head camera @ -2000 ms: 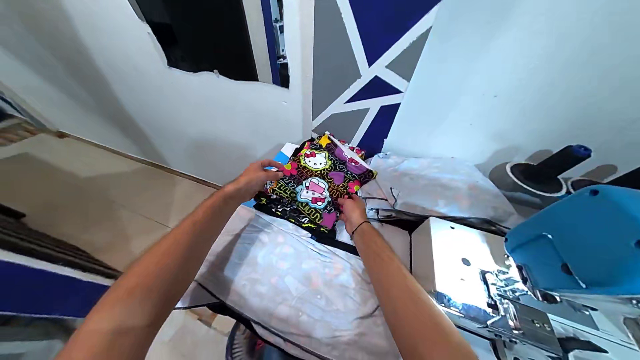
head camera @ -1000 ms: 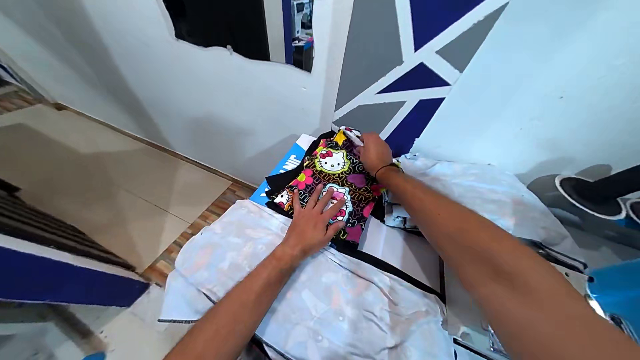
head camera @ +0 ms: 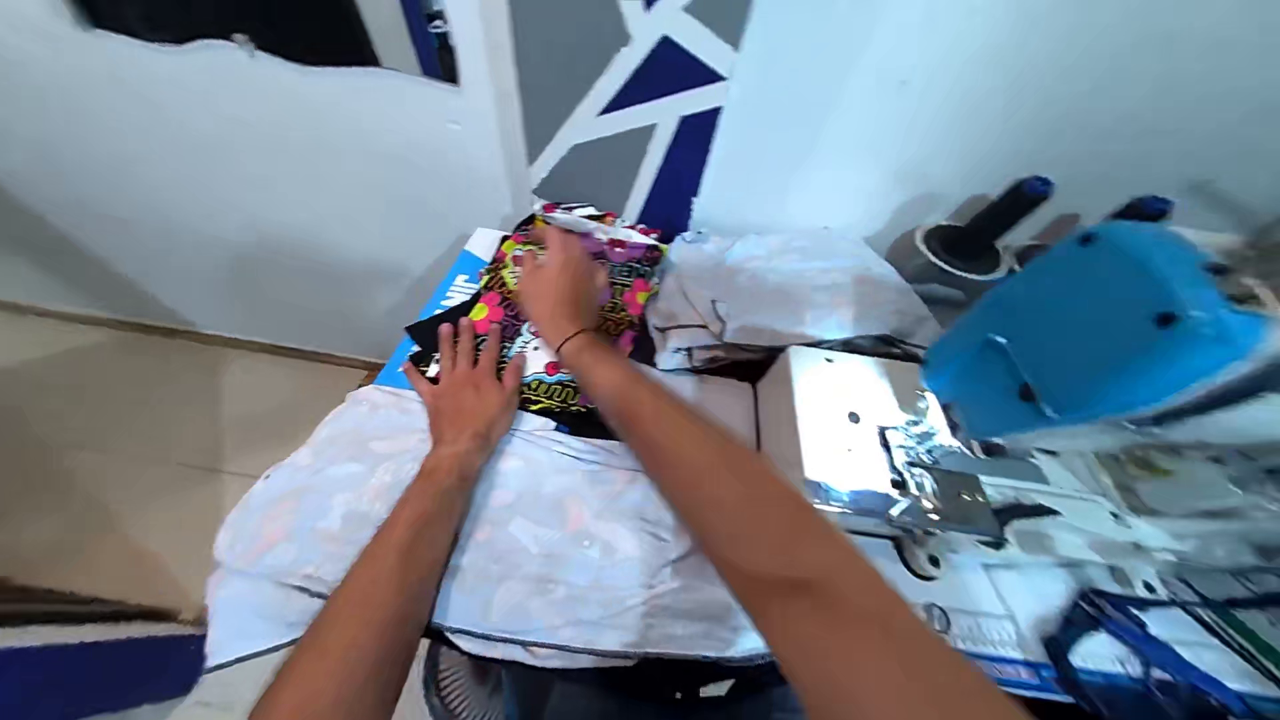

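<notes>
A black printed fabric piece (head camera: pixel 625 300) with cartoon cat faces and pink flowers lies folded at the table's far left part. My left hand (head camera: pixel 467 390) rests flat, fingers spread, on its near left edge. Over its upper middle is my right hand (head camera: pixel 562 285), blurred, with a thin dark band at the wrist; its fingers point down and I cannot tell whether they pinch the cloth. A blue and white flat item (head camera: pixel 455 287) bearing writing shows beneath the fabric's left side. Pale printed cloth (head camera: pixel 590 540) lies spread in front, below both forearms.
On the right stands a sewing machine with a blue cover (head camera: pixel 1090 330) and a shiny metal plate (head camera: pixel 850 420). More pale cloth (head camera: pixel 790 290) lies behind the plate. Dark thread spindles (head camera: pixel 1000 220) stand near the wall. Blue straps (head camera: pixel 1130 650) lie at lower right.
My right hand has moved from the fabric's upper right corner to over its upper middle. My left hand has moved from the fabric's middle to its near left edge. The view has shifted.
</notes>
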